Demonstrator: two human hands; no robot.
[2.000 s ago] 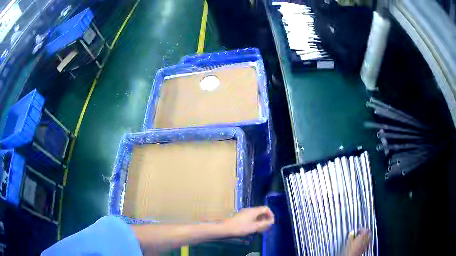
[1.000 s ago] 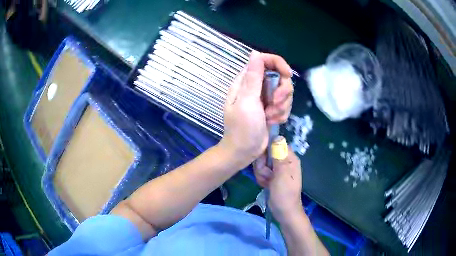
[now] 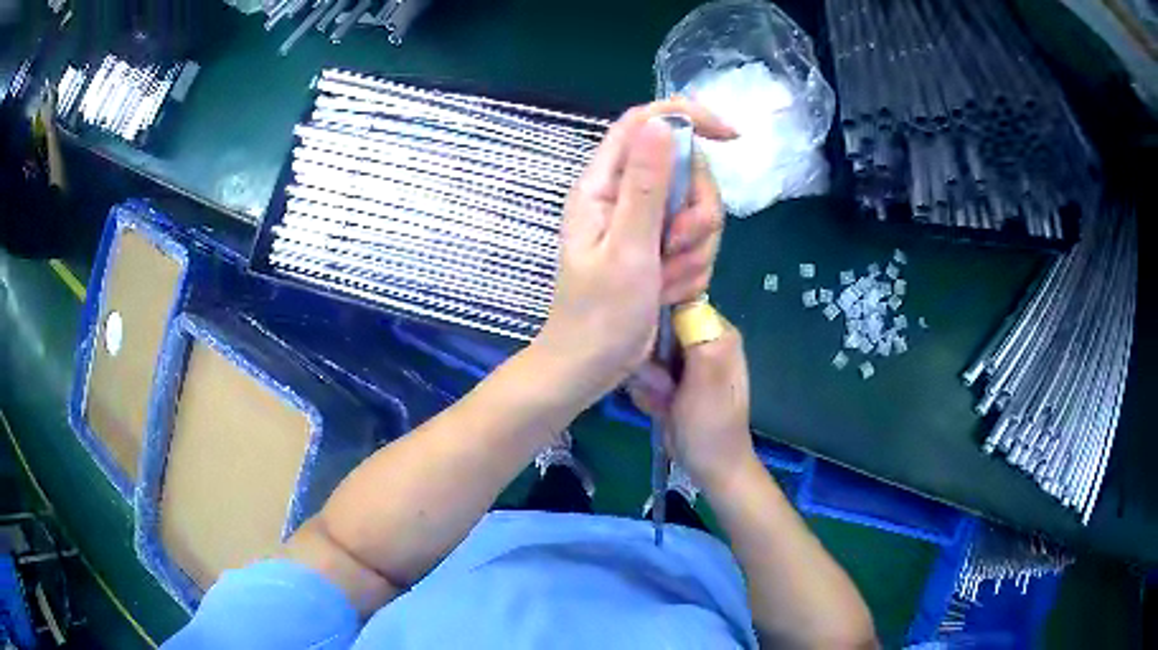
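Note:
A slim grey metal tube (image 3: 660,464) stands roughly upright in front of my blue top. My left hand (image 3: 622,248) is closed around its upper part, with the round open end showing between thumb and fingers. My right hand (image 3: 702,396) grips the tube lower down, with a yellow band (image 3: 697,323) on the thumb. A black tray (image 3: 263,241) of bright tubes lies to the left, partly hidden by my left hand. A loose pile of small clear plastic inserts (image 3: 867,309) lies on the bench to the right.
A crumpled clear bag (image 3: 762,127) with white contents is behind my hands. Dark tube stock (image 3: 952,121) lies at back right, a loose tube bundle (image 3: 1067,368) at right. Blue crates (image 3: 235,444) with tan cardboard stand left; blue bins (image 3: 876,502) sit below the bench edge (image 3: 825,447).
The view has turned and shifted since the earlier frames. Two seconds ago my hands were apart, the right at the tray; a second ago both held the tube, as now.

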